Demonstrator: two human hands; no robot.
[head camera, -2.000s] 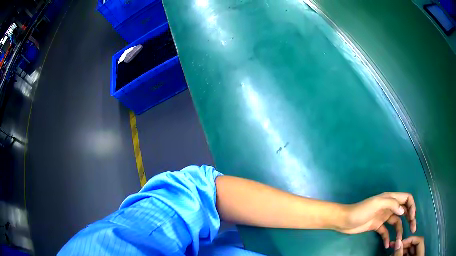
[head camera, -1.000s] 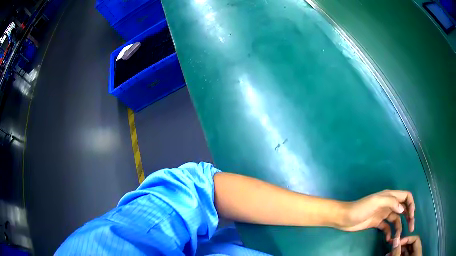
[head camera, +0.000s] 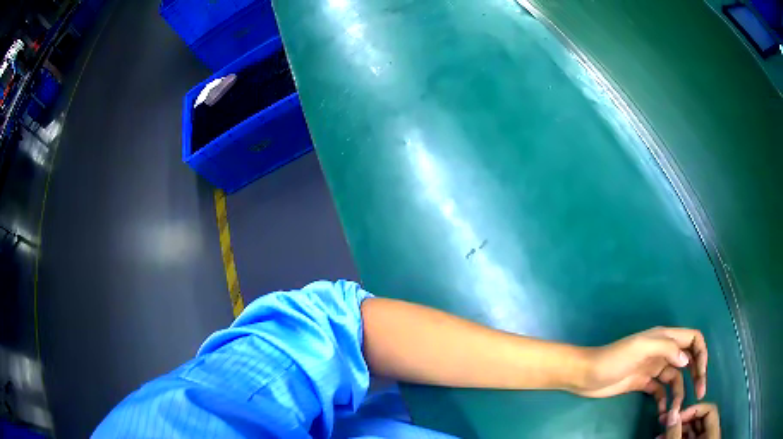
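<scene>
My left hand (head camera: 642, 363), bare, reaches in from the lower left over the green bench, at the lower right of the view. Its fingers are curled and bent downward, partly apart. My right hand (head camera: 697, 422) is cut off by the bottom edge; only some bent fingers show. The fingertips of both hands are close together and seem to meet. Whether a small piece is pinched between them cannot be told. No larger part shows in either hand.
The green bench mat (head camera: 515, 171) has a metal strip (head camera: 657, 150) along its far side. Blue bins (head camera: 249, 147) stand on the grey floor beside the bench, one with a white item (head camera: 215, 90). Yellow tape (head camera: 227, 253) marks the floor. A blue-framed tray-like object (head camera: 754, 30) is at upper right.
The view has shifted slightly, so the bins and bench appear a little further left. Both hands keep nearly the same pose, with only small finger movement.
</scene>
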